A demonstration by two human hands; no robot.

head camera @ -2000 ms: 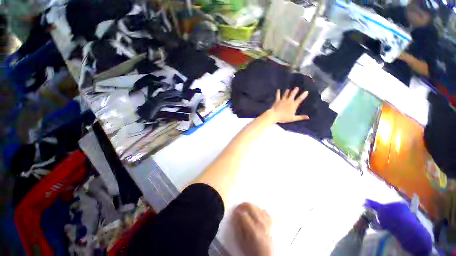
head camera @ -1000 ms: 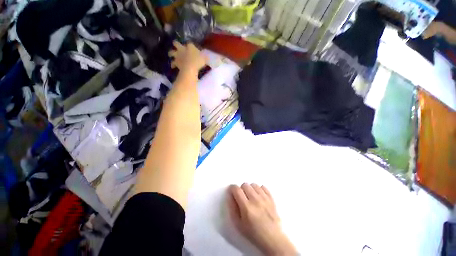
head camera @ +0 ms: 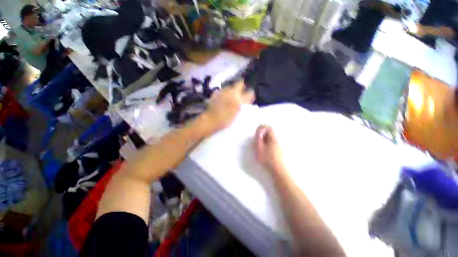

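Note:
A dark, uneven pile of black fabric pieces (head camera: 301, 80) lies at the back of the white table (head camera: 321, 150). My left hand (head camera: 230, 104) is blurred, at the pile's left edge, between it and a small heap of narrow black strips (head camera: 188, 95). I cannot tell whether it holds anything. My right hand (head camera: 265, 144) is on or just above the white table, in front of the pile, with its fingers curled in and nothing visible in it.
Fabric scraps (head camera: 135, 60) lie at the far left. A purple cover (head camera: 432, 184) is at the lower right. Green (head camera: 385, 93) and orange (head camera: 427, 113) surfaces are at the right. Red baskets (head camera: 95, 206) are below the table. People (head camera: 32, 37) are in the background.
My left hand has come back from the far dark heap to the black pile's left edge. My right hand has moved forward and its fingers are more curled. The view has shifted.

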